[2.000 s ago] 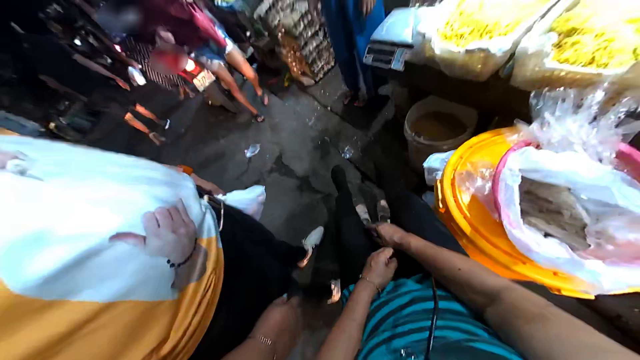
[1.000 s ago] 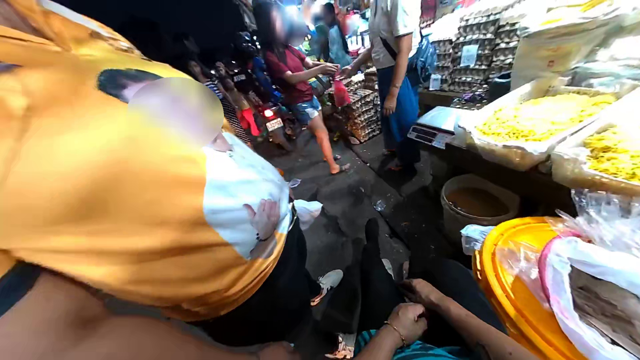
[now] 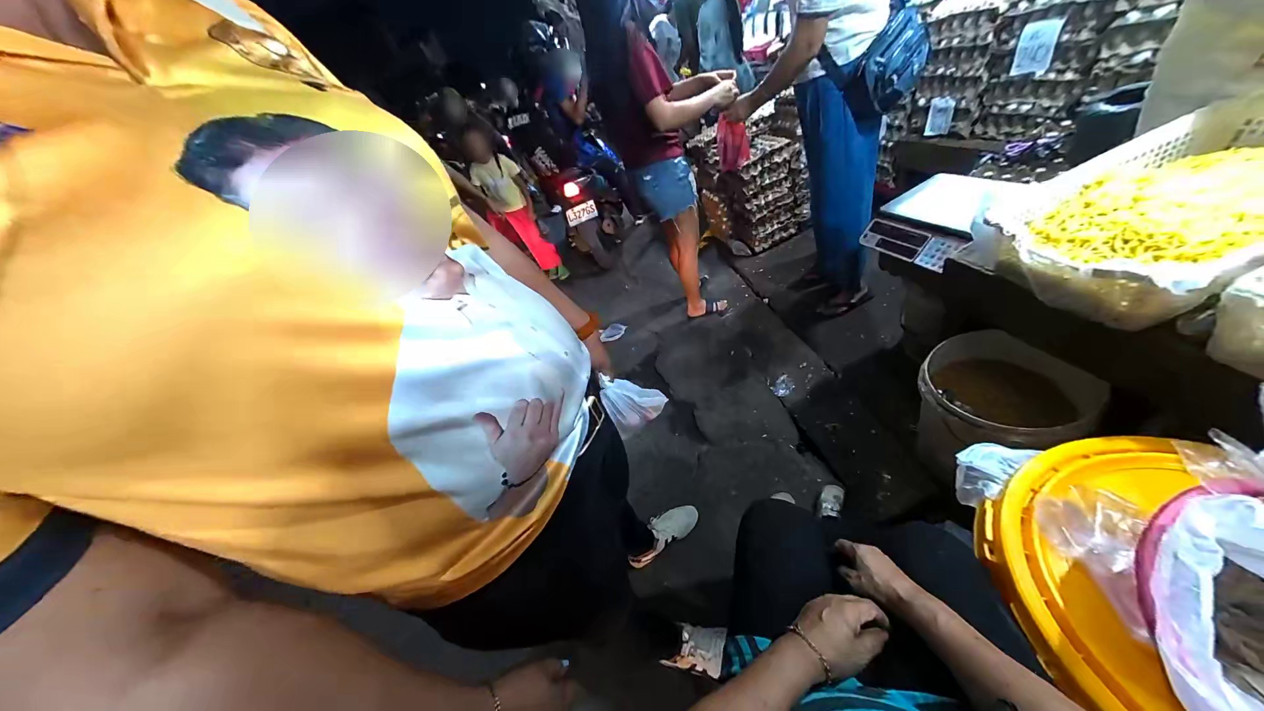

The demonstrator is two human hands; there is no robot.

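Note:
My left hand (image 3: 841,634), with a thin bracelet on its wrist, is curled over my lap above the teal striped shirt (image 3: 879,696). No object shows in it. Just beyond it, my right hand (image 3: 874,573) rests on my black trousers (image 3: 780,553) with its fingers bent; the fingertips and palm are hard to make out. To the right of my forearm are a yellow plastic lid (image 3: 1096,474) and a pink-rimmed container (image 3: 1150,553) lined with a plastic bag.
A person in an orange printed shirt (image 3: 247,395) stands close on the left; a plastic bag (image 3: 632,403) hangs from their hand. At right are a white bucket (image 3: 933,405), a digital scale (image 3: 913,242) and a basket of yellow noodles or sprouts (image 3: 1155,212). People and egg trays (image 3: 765,197) stand beyond.
The view has tilted up since two seconds ago. My hands stay in my lap. The person in the orange shirt now fills more of the left side.

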